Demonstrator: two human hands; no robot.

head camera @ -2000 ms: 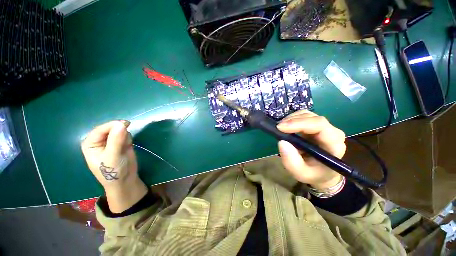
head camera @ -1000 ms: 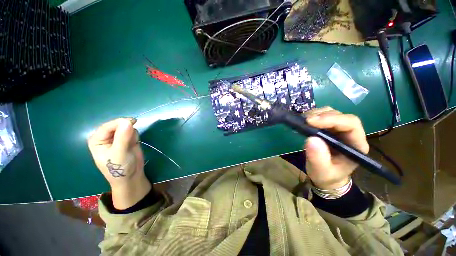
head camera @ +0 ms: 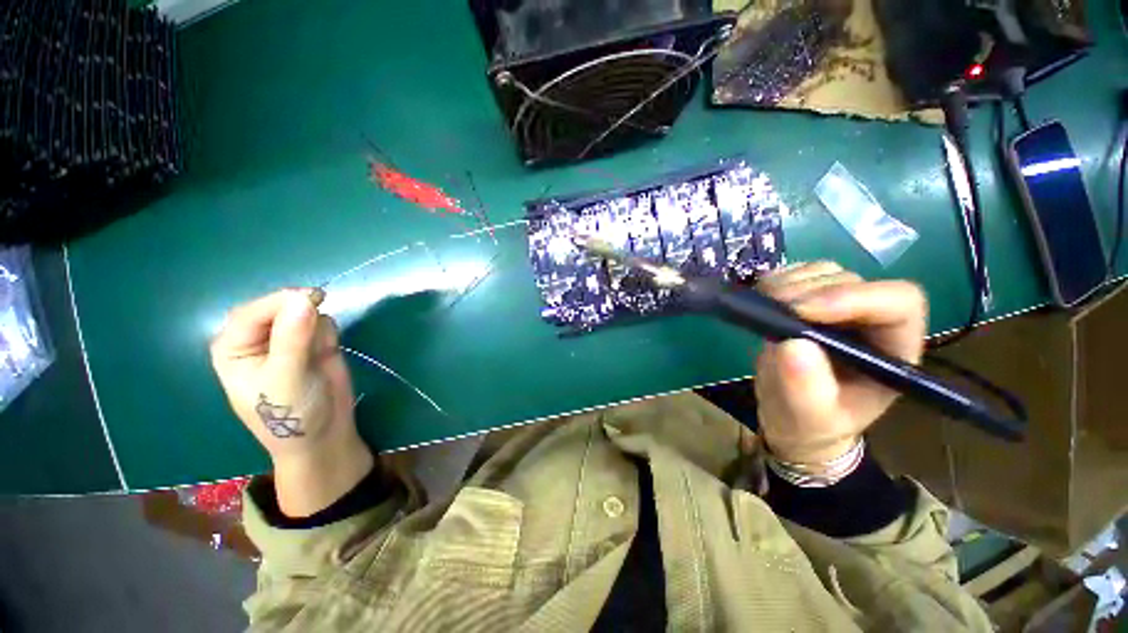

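Observation:
My right hand (head camera: 835,352) holds a black soldering iron (head camera: 854,359) like a pen. Its metal tip lies over the left part of a PCB panel (head camera: 724,223) on the green mat; whether it touches cannot be told. My left hand (head camera: 287,371) pinches thin solder wire (head camera: 371,261), which runs right to the panel's left edge. The wire's other end hangs out below my left hand. Its exact end at the panel is too small to tell. A bunch of red lead wires (head camera: 414,189) lies left of the panel.
A black fan (head camera: 606,93) stands behind the panel. A blackened cardboard pad (head camera: 804,56) and a dark unit with a red light (head camera: 977,71) are at right rear. A small clear bag (head camera: 866,214), tweezers (head camera: 965,210) and a smartphone (head camera: 1058,213) lie right. Stacked panels (head camera: 87,111) stand far left.
The iron and my right hand have moved right since the first frame, with the tip shifting right along the panel. My left hand stays nearly in place, still pinching the wire.

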